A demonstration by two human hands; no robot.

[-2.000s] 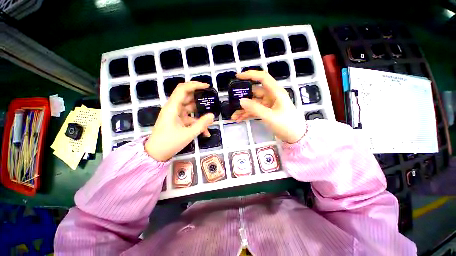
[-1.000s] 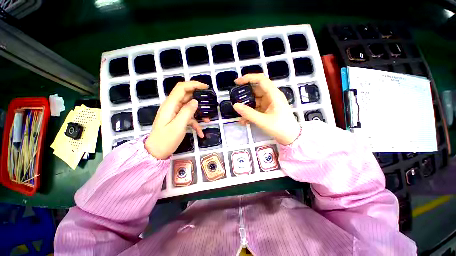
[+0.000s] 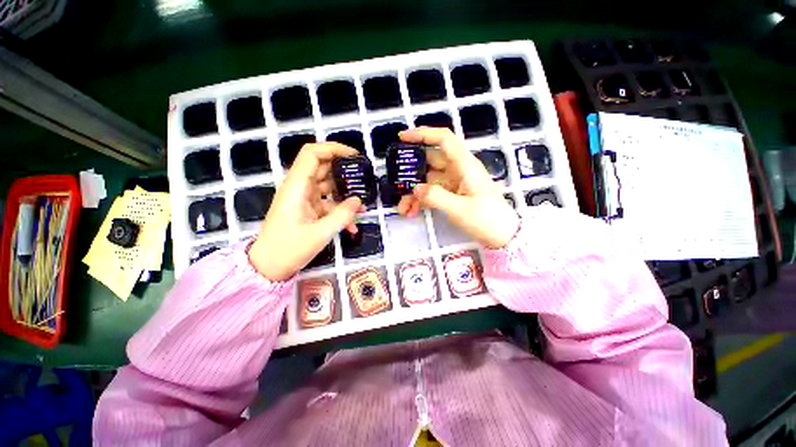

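My left hand (image 3: 305,209) holds a black smartwatch unit (image 3: 353,180) by its edges, screen up and lit with lines of small text. My right hand (image 3: 463,188) holds a second lit watch unit (image 3: 406,168) close beside it, showing similar text. The text is too small to read. Both units are above the white tray (image 3: 177,188), whose pockets hold several dark units. The hands hide some middle pockets. The bottom row shows light and coppery units (image 3: 368,292) with round dark centres.
At left are a red bin (image 3: 74,253) of thin sticks and yellow paper slips (image 3: 144,227) bearing a separate black unit (image 3: 122,232). At right, a clipboard (image 3: 595,140) with a white record sheet (image 3: 685,192) overlaps a black tray (image 3: 641,54). A metal post (image 3: 78,105) stands upper left.
The screens now show denser lines of text instead of a few wide bars. Both hands and units sit slightly further left in view, along with the whole scene.
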